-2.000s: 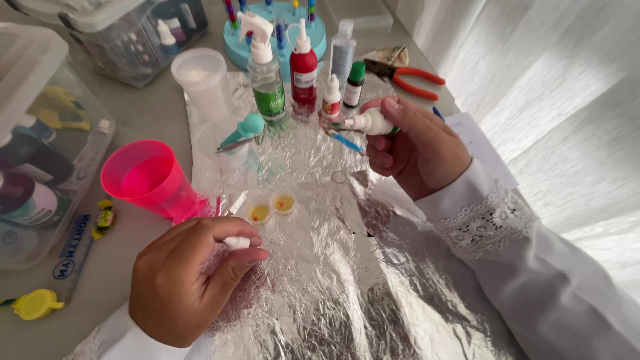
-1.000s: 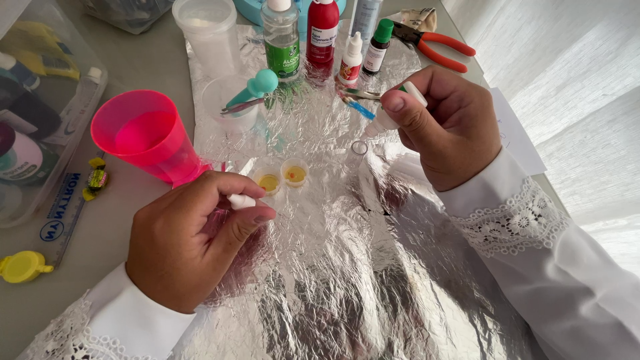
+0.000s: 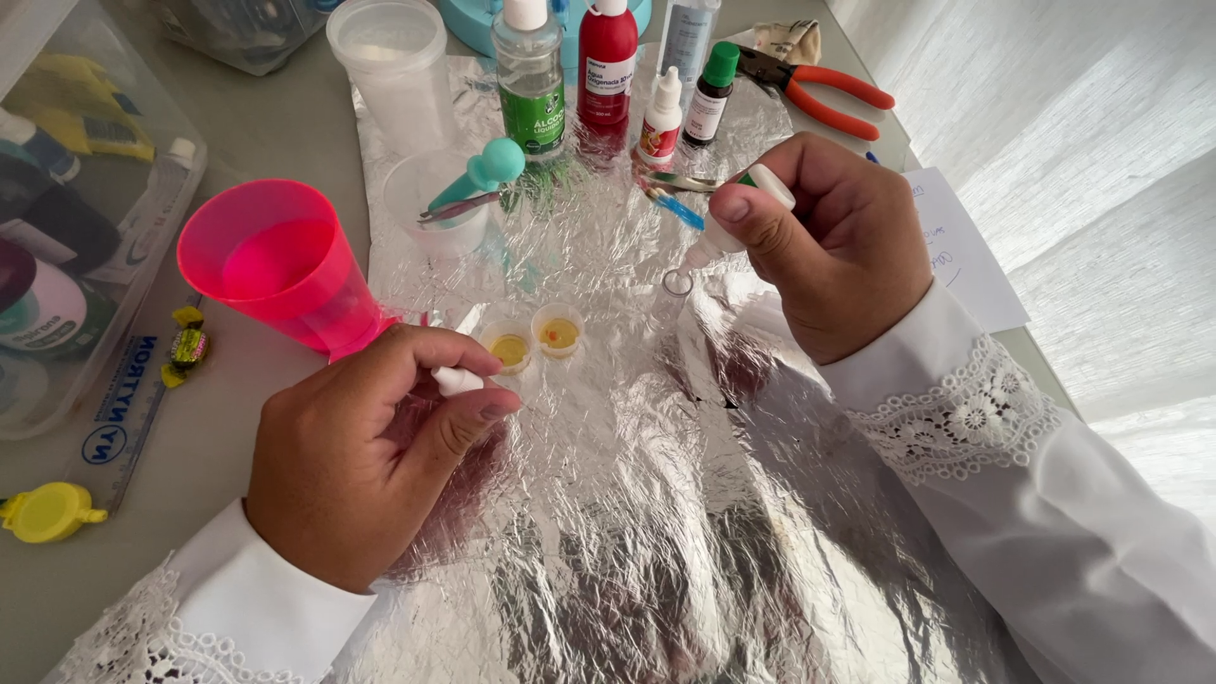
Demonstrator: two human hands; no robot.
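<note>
Between thumb and fingers, my left hand (image 3: pixel 366 456) holds a small white cap (image 3: pixel 457 381). My right hand (image 3: pixel 826 242) grips a small white dropper bottle (image 3: pixel 714 241), tipped so its nozzle points down and left, by a small ring (image 3: pixel 677 282) near the foil. Two small round cups, one (image 3: pixel 508 351) next to the other (image 3: pixel 559 332), hold yellowish liquid just right of my left fingertips. Crinkled aluminium foil (image 3: pixel 608 494) lies under them. A turquoise-bulbed pipette (image 3: pixel 475 176) and metal tweezers rest across a clear cup (image 3: pixel 439 237). A blue-tipped item (image 3: pixel 679 210) lies near my right hand.
A pink plastic cup (image 3: pixel 271 256) stands left. At the back are an alcohol bottle (image 3: pixel 532 95), a red bottle (image 3: pixel 607 71), a small dropper bottle (image 3: pixel 661 123), a green-capped bottle (image 3: pixel 711 100) and orange-handled pliers (image 3: pixel 836 100). A clear bin (image 3: pixel 176 190), wrapped candy (image 3: pixel 188 347) and ruler (image 3: pixel 123 408) lie left.
My right hand has turned the dropper bottle from roughly level to nozzle-down. My left hand keeps holding the cap. The view has shifted closer to the foil.
</note>
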